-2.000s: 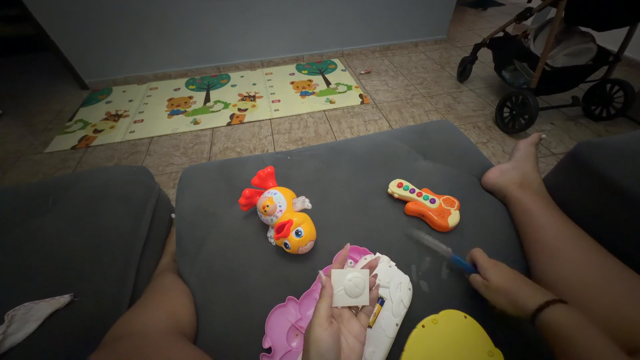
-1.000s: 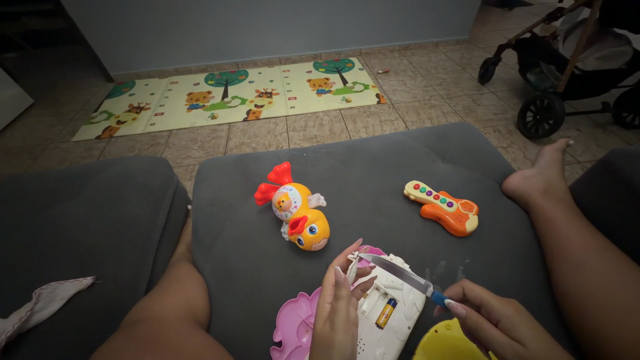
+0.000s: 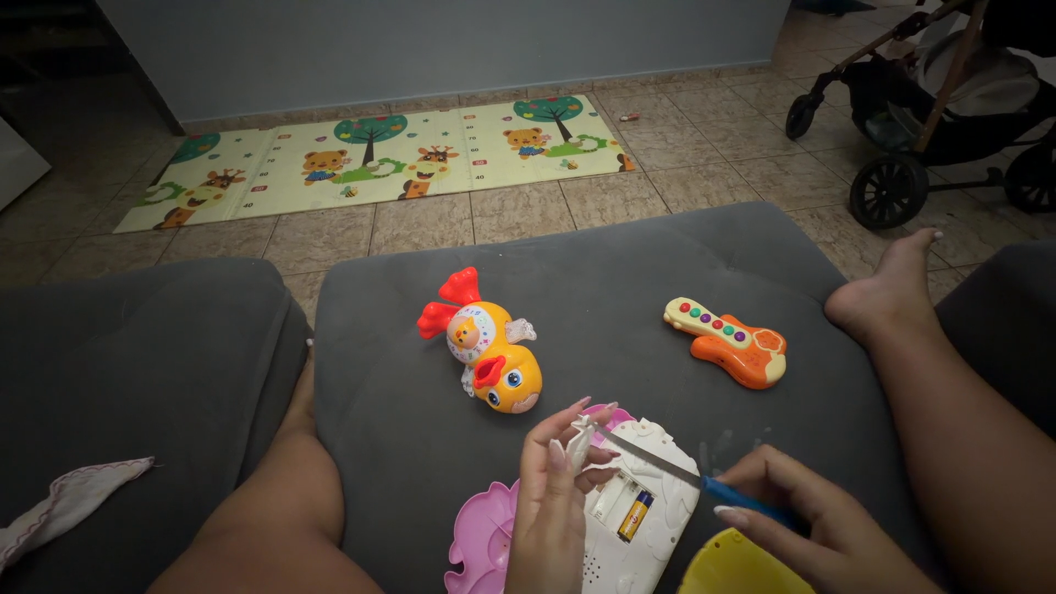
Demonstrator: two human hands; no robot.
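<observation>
My left hand (image 3: 554,495) pinches a small white plastic piece (image 3: 580,443), seen nearly edge-on, between thumb and fingers. A knife with a blue handle (image 3: 747,500) is gripped in my right hand (image 3: 804,516); its blade (image 3: 648,455) points left, the tip at or close to the white piece. Below lies a white plastic toy housing (image 3: 639,553) with its battery compartment uncovered and one battery (image 3: 635,516) in it. A pink plastic shell (image 3: 481,540) shows left of my left hand, partly hidden by it. A yellow plastic part (image 3: 738,565) lies under my right hand.
On the grey cushioned seat (image 3: 594,305) lie a yellow duck toy (image 3: 487,338) and an orange toy guitar (image 3: 730,342). A white cloth (image 3: 70,503) is on the left cushion. Beyond are a printed play mat (image 3: 429,165) and a stroller (image 3: 932,107) on the tiled floor.
Two seconds ago the white piece lay flat on my open left palm with the knife off to the right. The piece is now pinched upright and the blade has come to it.
</observation>
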